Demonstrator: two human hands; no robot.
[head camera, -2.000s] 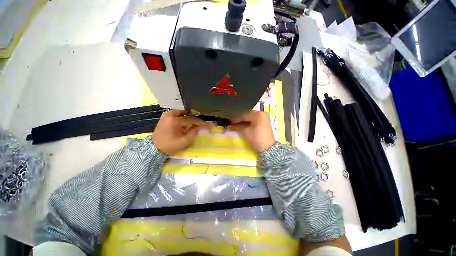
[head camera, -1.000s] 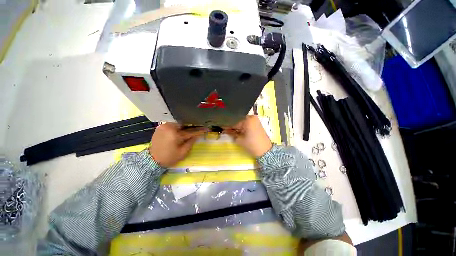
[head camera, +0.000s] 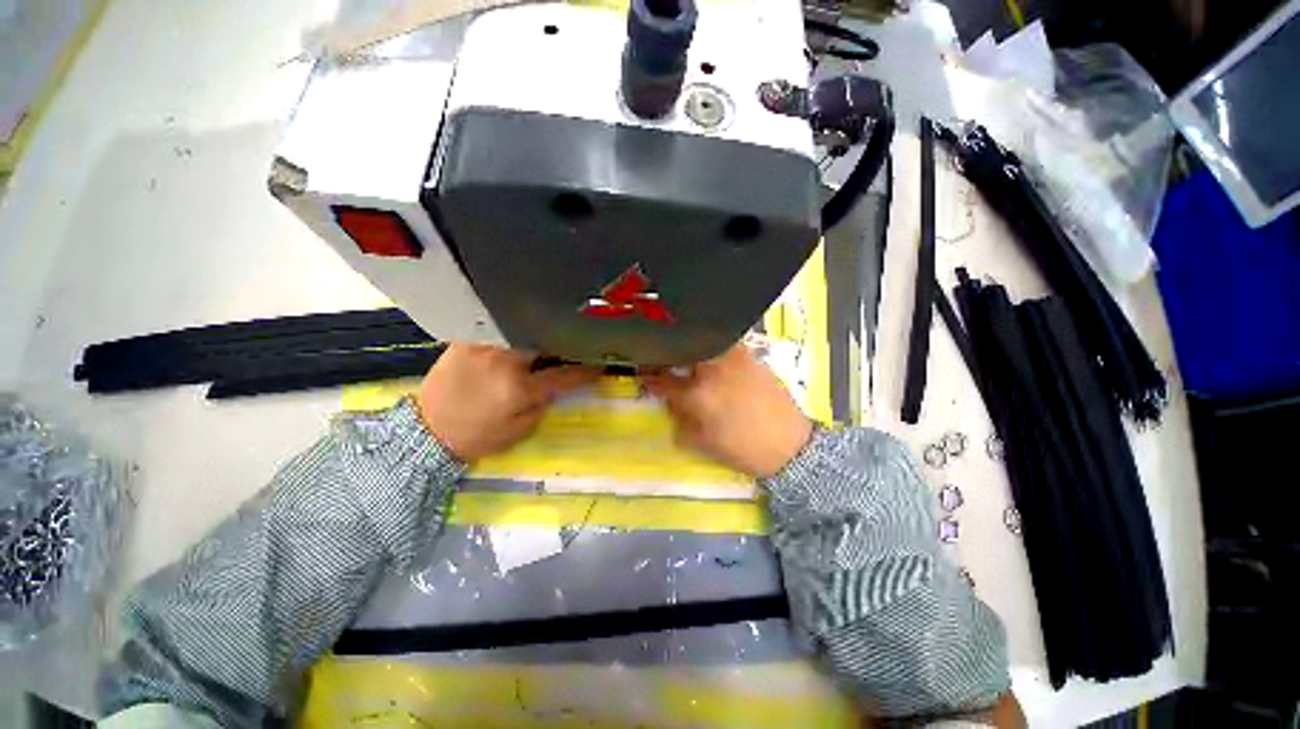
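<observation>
The sewing machine head (head camera: 627, 235), white with a dark grey front cover and a red logo, stands in front of me. A black strap (head camera: 568, 368) shows in part under its lower edge, between my hands. My left hand (head camera: 492, 406) holds the strap from the left with its fingertips. My right hand (head camera: 730, 410) holds it from the right, fingertips under the head's edge. The needle and clamp area is hidden by the head and my fingers. No ring can be made out at the strap.
Several black straps (head camera: 257, 352) lie left of the machine. A bag of rings (head camera: 43, 527) is at far left. A large strap pile (head camera: 1076, 484) and loose rings (head camera: 951, 499) lie right. One black strip (head camera: 556, 627) crosses the plastic sheet (head camera: 627, 570) nearest me. A screen (head camera: 1255, 114) is beyond.
The camera view has shifted slightly. Both hands stay at the machine, the right hand turned more inward with its fingers closer under the head. A white scrap on the plastic sheet shows more clearly.
</observation>
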